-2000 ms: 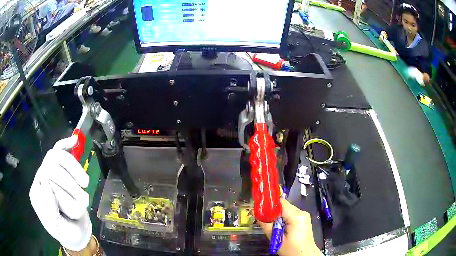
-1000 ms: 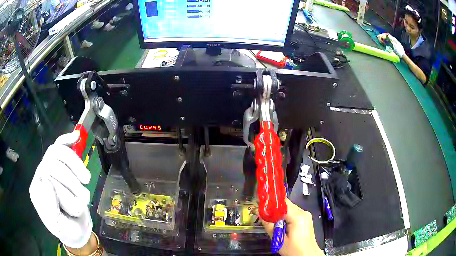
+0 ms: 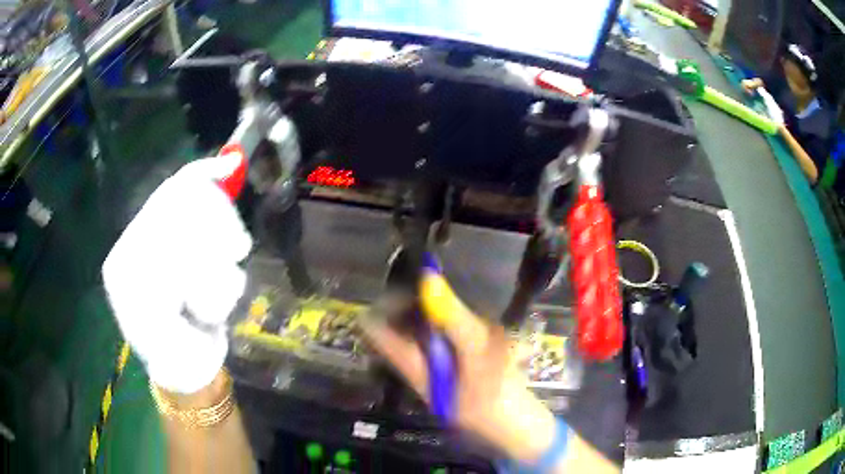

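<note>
My left hand (image 3: 181, 278), in a white glove, is closed around the red grip of the left toggle clamp (image 3: 264, 139). My right hand (image 3: 463, 366), bare with a blue wrist strap, holds a purple-blue marker pen (image 3: 443, 375) over the middle of the black test fixture (image 3: 306, 407); it is blurred. The right toggle clamp's red grip (image 3: 594, 273) hangs down, untouched. A board with yellow parts (image 3: 320, 324) lies under the clear cover in the left bay. The right bay's board (image 3: 542, 356) is partly hidden by my right hand.
A monitor (image 3: 482, 26) stands behind the fixture, with red digits (image 3: 331, 176) below the black panel. Right of the fixture are a yellow tape roll (image 3: 637, 264), a black holder (image 3: 660, 338) and a green handle (image 3: 691, 278). A conveyor (image 3: 741, 176) and a seated person (image 3: 804, 102) are farther right.
My right hand has left the right clamp's grip and moved left with the pen. My left hand stays on the left grip. The view has shifted, so the fixture sits further right and higher.
</note>
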